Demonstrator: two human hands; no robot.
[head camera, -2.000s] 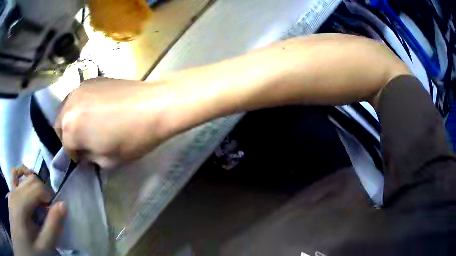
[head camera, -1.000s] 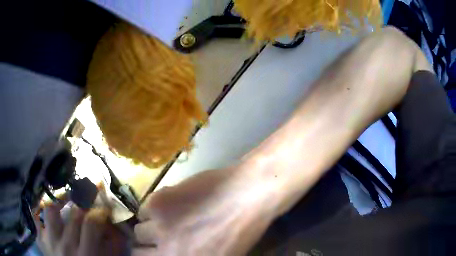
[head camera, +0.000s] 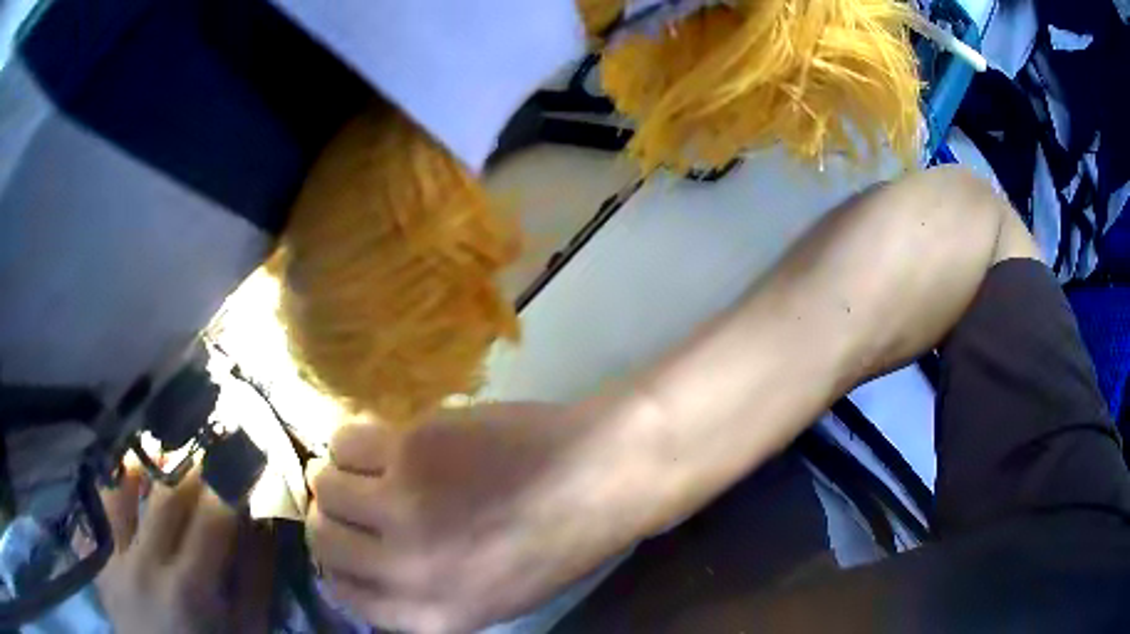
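Note:
My right hand (head camera: 409, 520) reaches in from the upper right, fingers curled beside the needle area. It is closed at the edge of a dark cloth (head camera: 283, 564); its fingertips are partly hidden. My left hand (head camera: 174, 545) lies at the lower left, on the cloth's other side. Its fingertips are partly hidden behind black machine fittings (head camera: 183, 403), so its grip is unclear. The sewing machine head (head camera: 87, 273) fills the left side. Bright lamp glare washes out the needle area.
Two yellow-orange fluffy tufts hang above the table, one near my right hand (head camera: 390, 273) and one farther back (head camera: 781, 81). Black-handled scissors (head camera: 564, 124) lie behind them. The pale table (head camera: 669, 273) has a dark seam. Striped pieces (head camera: 867, 464) are under my right forearm; dark-and-white cloth is upper right.
Since two seconds ago, my hands have come together at the needle area. Over the last second the view has shifted; the tufts and machine head sit differently, and dark cloth shows between my hands.

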